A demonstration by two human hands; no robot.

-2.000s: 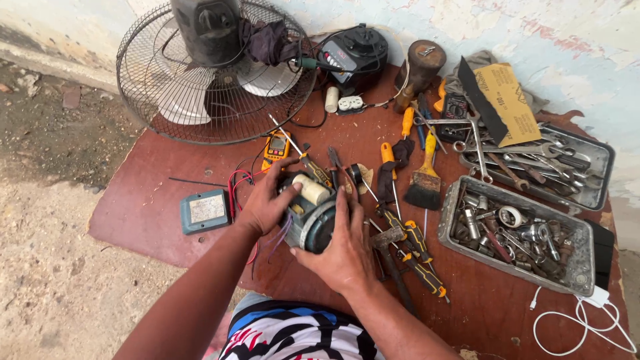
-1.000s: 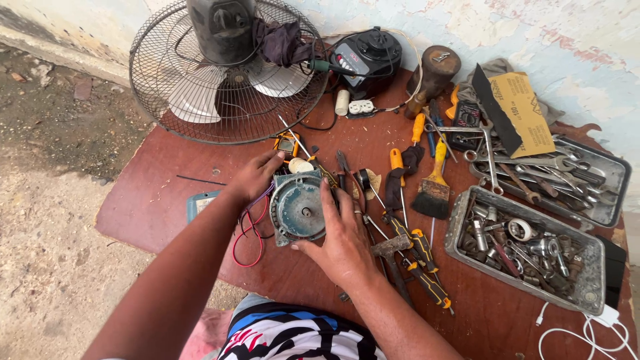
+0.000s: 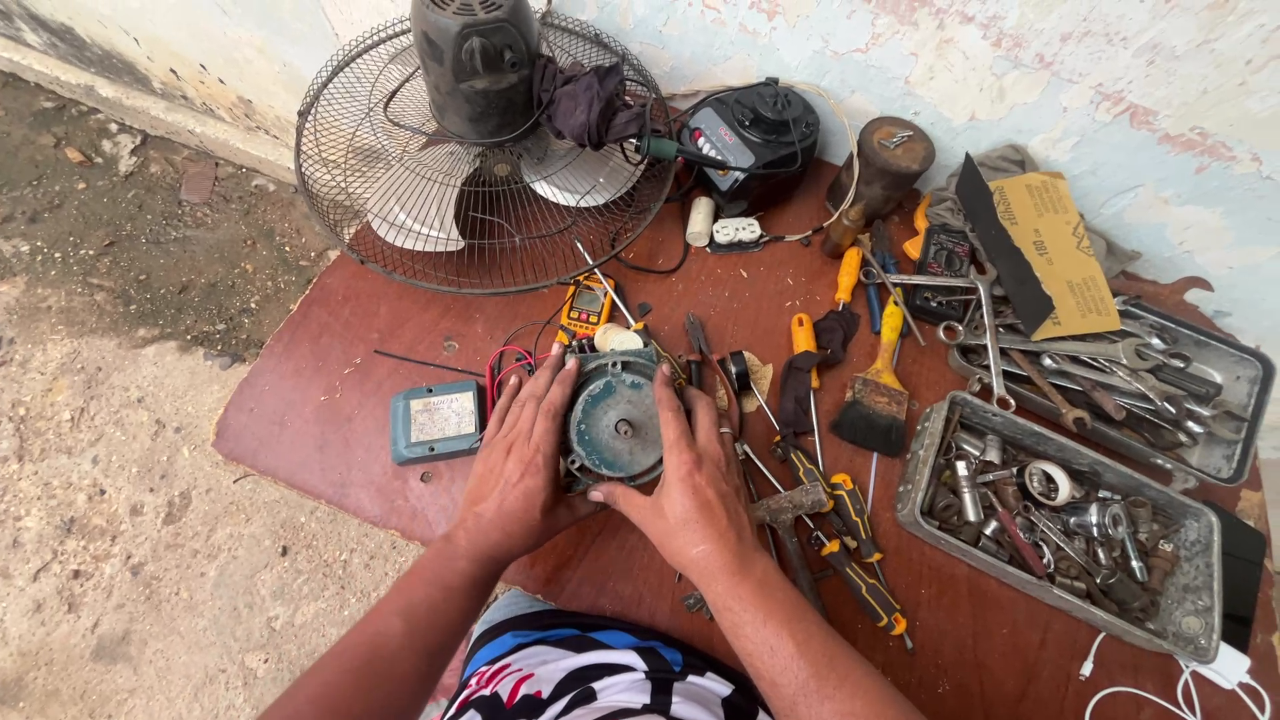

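A green-painted electric motor [image 3: 612,420] rests near the middle of the reddish-brown tabletop, its round end face and shaft stub turned up. My left hand [image 3: 520,455] lies along its left side and my right hand [image 3: 690,475] along its right, so it is held between both. A pale cylindrical part [image 3: 617,338] shows at the motor's far edge. Just beyond is a yellow digital meter [image 3: 585,308]. Left of my left hand lies a blue-green box with a label [image 3: 437,421], with red wires beside it. Pliers [image 3: 712,365] lie beyond my right hand.
A fan with a wire cage [image 3: 485,250] and a black appliance base [image 3: 750,140] stand at the back. On the right are screwdrivers [image 3: 862,585], a paintbrush [image 3: 872,410], a hammer [image 3: 790,505], a metal tray of sockets [image 3: 915,480] and a tray of wrenches [image 3: 1240,400].
The motor has been turned from lying on its side to having its round end face up. Both hands remain on it; my left hand has moved from its far left corner down along its left side.
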